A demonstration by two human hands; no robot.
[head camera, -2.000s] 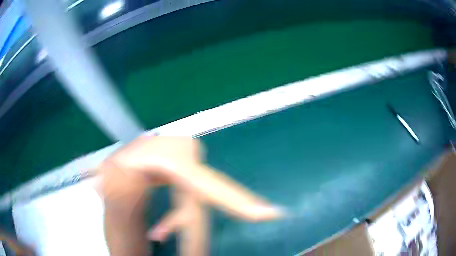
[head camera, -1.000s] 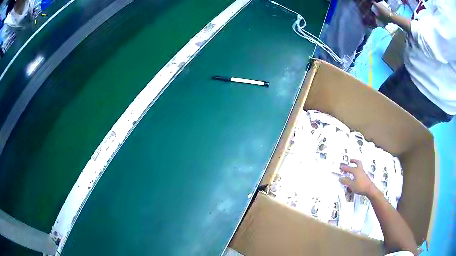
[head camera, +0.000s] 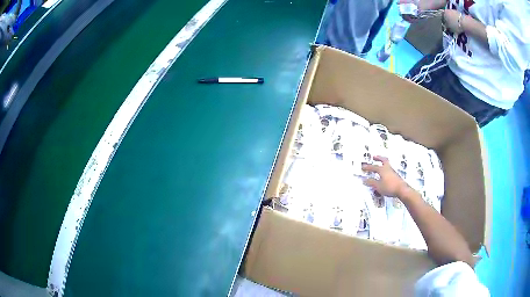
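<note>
A large open brown carton (head camera: 401,125) stands against the bench's right edge. White front shells (head camera: 348,130) with small dark openings lie in rows inside it. My right hand (head camera: 385,178) reaches into the carton, palm down, its fingers spread over the shells near the middle. Whether the fingertips touch or grip a shell cannot be told; no shell is lifted. My left hand is not in view.
A black and white marker pen (head camera: 231,80) lies on the green bench (head camera: 168,191). A white rail (head camera: 107,136) runs along the bench's left side beside the conveyor. Beyond the carton, a person in a white top (head camera: 494,64) holds white cables. Another person's legs show at the top.
The view has swung from the bench towards the carton. My right hand has stayed over the shells since one second ago. The carton and pen now sit further left and higher in view.
</note>
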